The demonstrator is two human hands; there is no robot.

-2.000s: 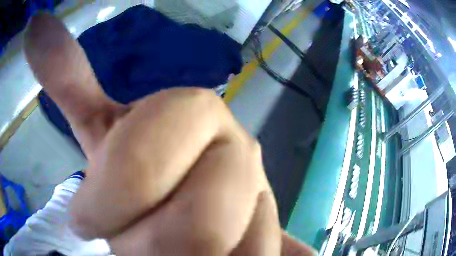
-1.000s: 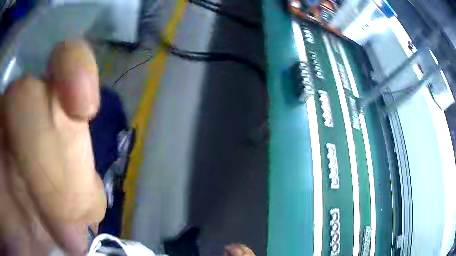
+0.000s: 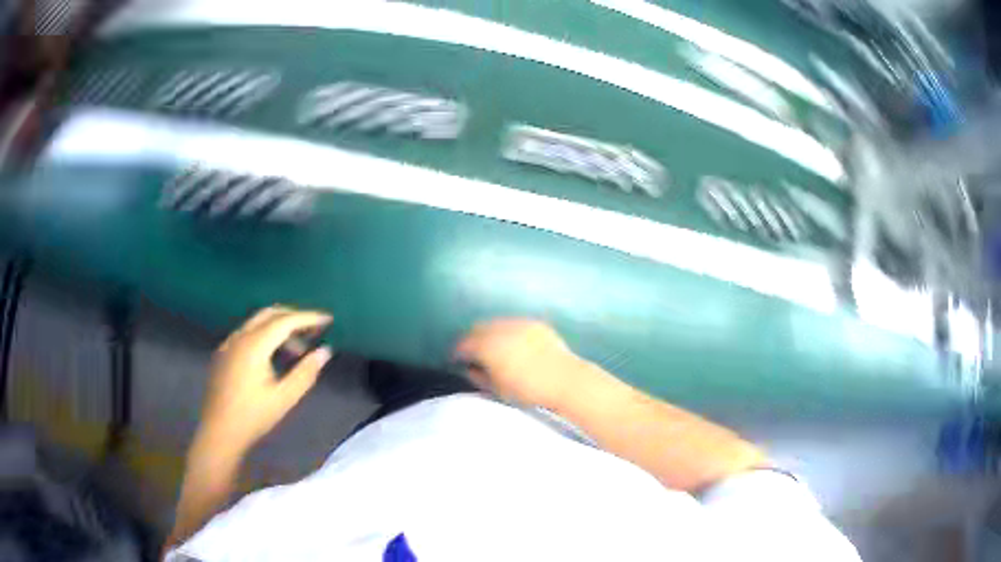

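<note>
Several silver-grey metal plates, striped by motion blur, lie in a row on the green bench (image 3: pixel 379 263); one plate (image 3: pixel 382 111) is left of centre and another (image 3: pixel 585 160) right of centre. A separate plate (image 3: pixel 236 194) lies on the near side of the white rail, at left. My left hand (image 3: pixel 267 368) is at the bench's near edge with thumb and fingers curled; a dark patch shows between them, and I cannot tell if it is an object or a gap. My right hand (image 3: pixel 516 357) is at the near edge, curled and blurred; its fingertips are hidden.
White rails (image 3: pixel 659 234) run along the bench. Blurred silver equipment (image 3: pixel 895 236) stands at the right end, with a blue thing (image 3: pixel 936 101) beyond. A dark reddish shape is at the far left edge. Grey floor with yellow (image 3: pixel 66 412) shows at lower left.
The view has swung from the floor and the bench's length to face the bench. The large hand close to the camera is gone; both my hands now show low at the bench edge.
</note>
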